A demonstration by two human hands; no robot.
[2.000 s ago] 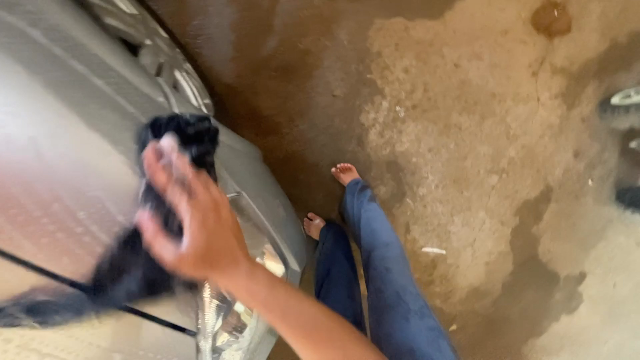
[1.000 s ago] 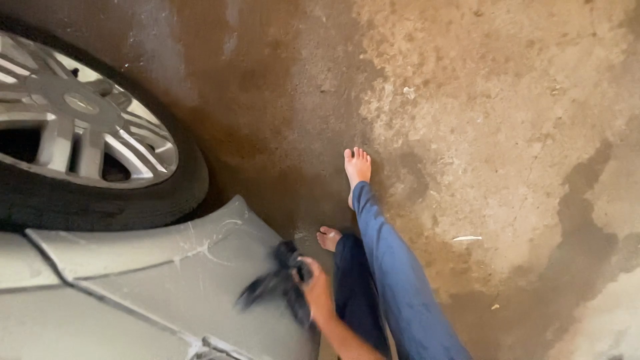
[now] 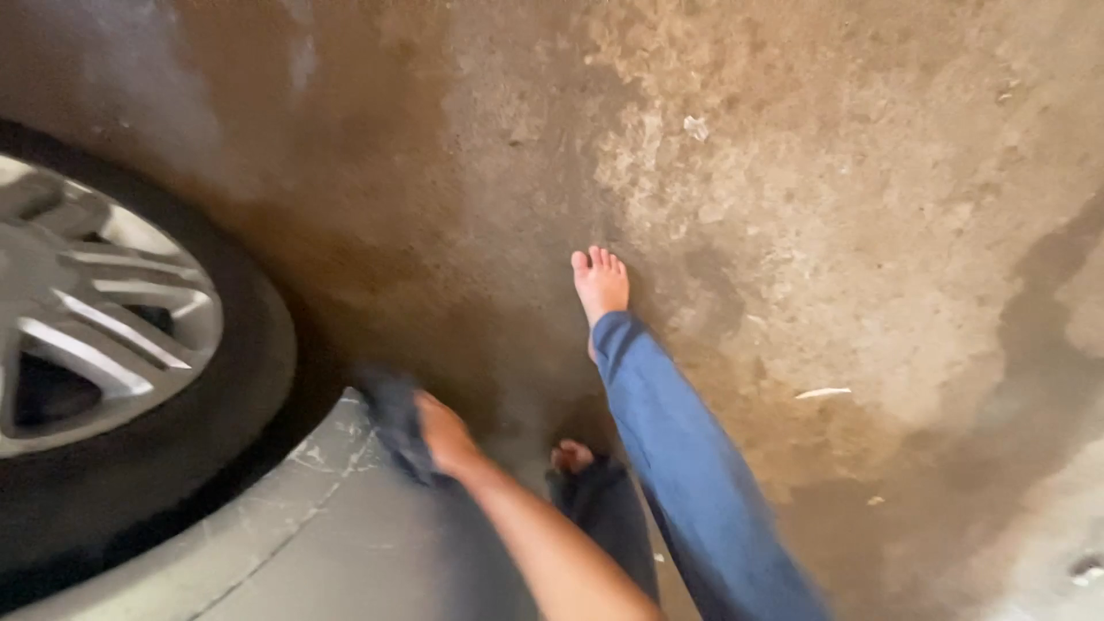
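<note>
A dark cloth is in my right hand, whose fingers are partly hidden and blurred. The cloth lies against the front corner of a silver car's bumper, beside the wheel arch. Scratches and pale scuffs mark the bumper near the cloth. Just left of the hand is the front wheel, with a black tire and a silver multi-spoke rim. My left hand is out of view.
My bare feet stand on a stained, partly wet concrete floor, right of the bumper. A thin white scrap lies on the floor, with a small pale bit farther up.
My right hand has moved with the cloth from beside the headlight, along the bumper, to its corner by the wheel. The view has shifted toward the wheel.
</note>
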